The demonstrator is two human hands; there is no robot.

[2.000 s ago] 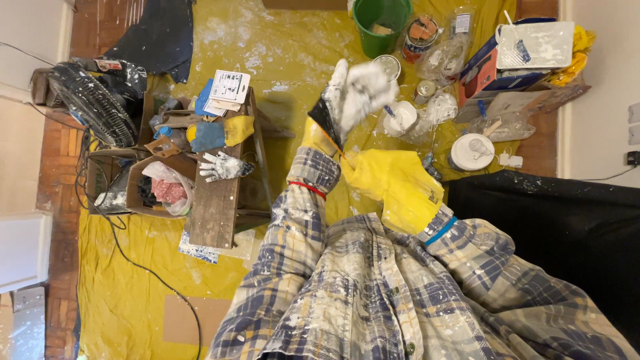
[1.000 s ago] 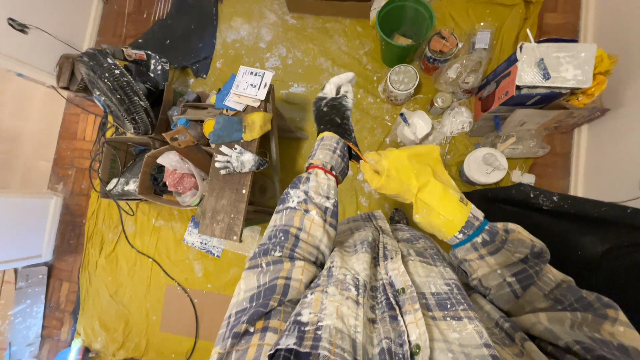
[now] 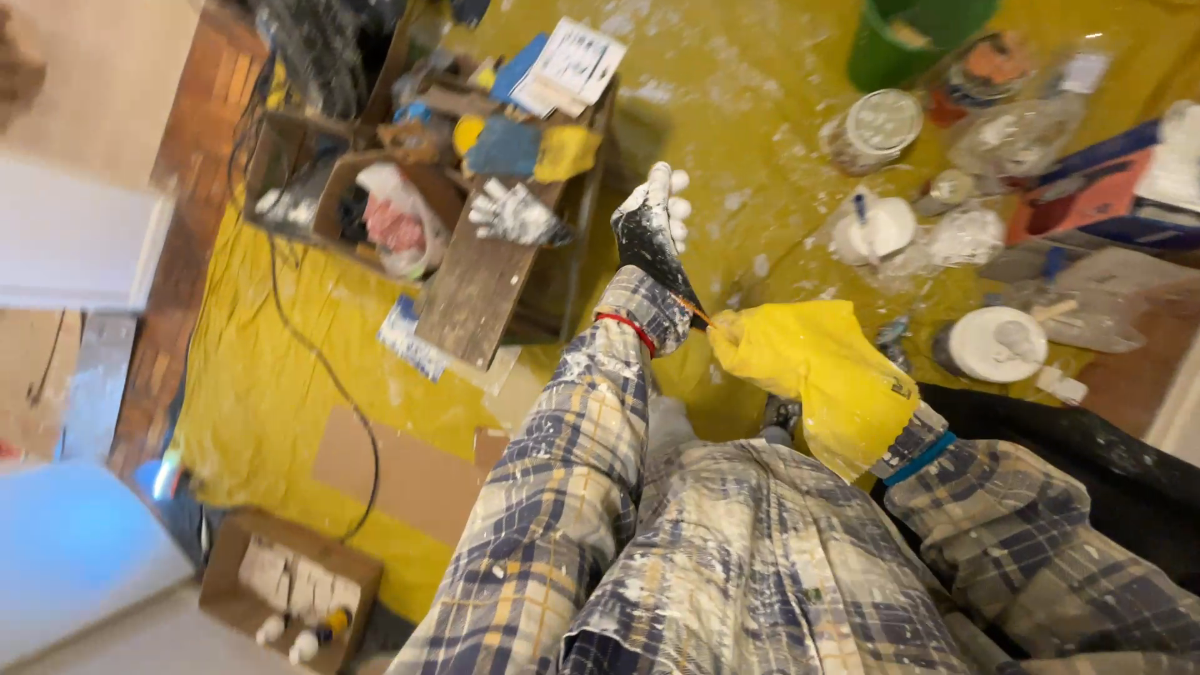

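Observation:
My left hand (image 3: pixel 652 220) wears a black work glove with white-coated fingers, spattered with paint. Its fingers point away from me, close together. My right hand (image 3: pixel 797 361), in a yellow rubber glove, pinches the orange-edged cuff of the black glove (image 3: pixel 698 311) and pulls it out from the wrist. A red band (image 3: pixel 626 328) circles my left plaid sleeve, and a blue band (image 3: pixel 921 459) circles the right one. Another white-coated glove (image 3: pixel 520 214) lies on the paint-marked wooden bench (image 3: pixel 478 291), beside a blue and yellow glove (image 3: pixel 525 150).
A yellow drop cloth (image 3: pixel 253 319) covers the floor. Left are cardboard boxes (image 3: pixel 319 202), a black cable (image 3: pixel 323 356) and another box (image 3: pixel 211 572). At right stand a green bucket (image 3: pixel 914 70), a lidded jar (image 3: pixel 877 127), a white-lidded tub (image 3: pixel 994 344) and plastic bags (image 3: pixel 1017 131).
Two seconds ago my left hand's fingers were spread; now they are close together. My right hand has drawn the black glove's cuff away from the wrist. The view has shifted.

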